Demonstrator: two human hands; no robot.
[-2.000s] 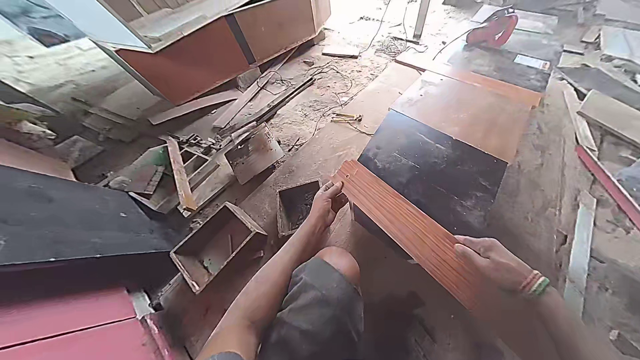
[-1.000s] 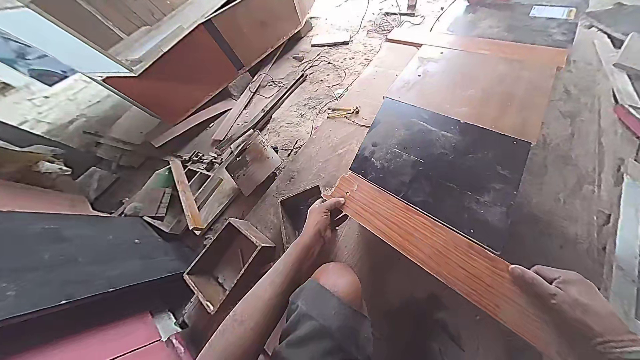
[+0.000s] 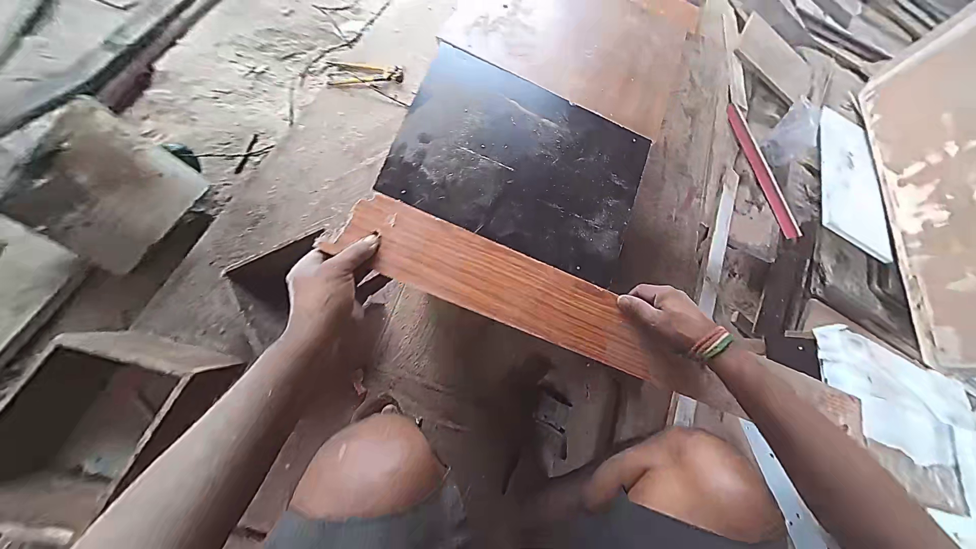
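An orange-brown wood-grain board [image 3: 496, 286] slants across the middle of the head view, in front of my knees. My left hand [image 3: 328, 282] grips its left end, thumb on top and fingers underneath. My right hand [image 3: 675, 316], with a striped band at the wrist, holds its far edge further right; the board runs on under that forearm. Along the board's far edge lies a black panel [image 3: 518, 160], scuffed and scratched. Beyond this is a brown panel [image 3: 579, 53] with a bright sheen. The fingers under the board are mostly hidden.
Pincers with yellow handles [image 3: 366, 74] lie on the floor at the upper left. An open wooden box [image 3: 152, 354] stands at the lower left, and a darker box [image 3: 267, 259] is beside my left hand. At right are a red strip [image 3: 762, 171], a white board [image 3: 854, 183] and scrap wood.
The view has swung down and to the right. Both hands keep hold of the wood-grain board throughout. My right hand's fingers have come over the board's far edge.
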